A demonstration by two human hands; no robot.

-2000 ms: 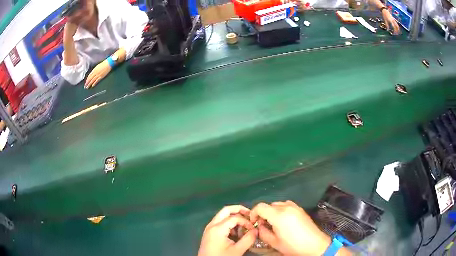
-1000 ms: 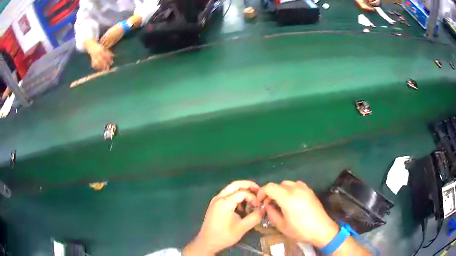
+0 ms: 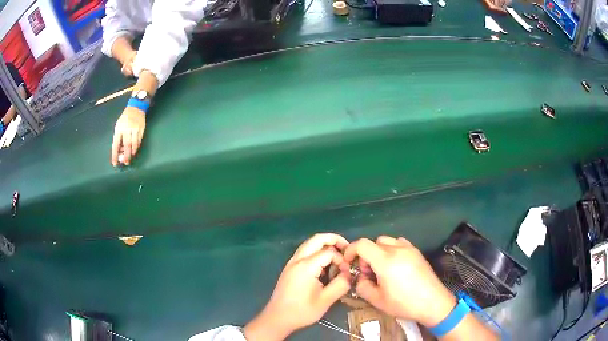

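My left hand (image 3: 308,283) and my right hand (image 3: 400,280) are close together at the lower middle, fingertips nearly touching. They pinch a small shiny item (image 3: 354,272) between the fingers; the fingers hide most of it, and I cannot tell what it is. Behind and below the fingertips a round brown bowl shows in part. Just below lies a brown work board (image 3: 360,321) with a white padding piece (image 3: 371,330), cut off by the bottom edge. A blue strap is on my right wrist.
A black fan (image 3: 481,266) stands right of my hands, with white paper (image 3: 533,231) and a black soldering station (image 3: 568,250) beyond. Watch housings (image 3: 479,140) lie on the green belt (image 3: 300,133). A person's hand (image 3: 128,136) reaches onto the belt. A dark and white block (image 3: 90,328) is lower left.
The person opposite has reached onto the belt, where a watch housing lay; it no longer shows there. My hands stay together at the fingertips. The view has shifted, and more of the board shows.
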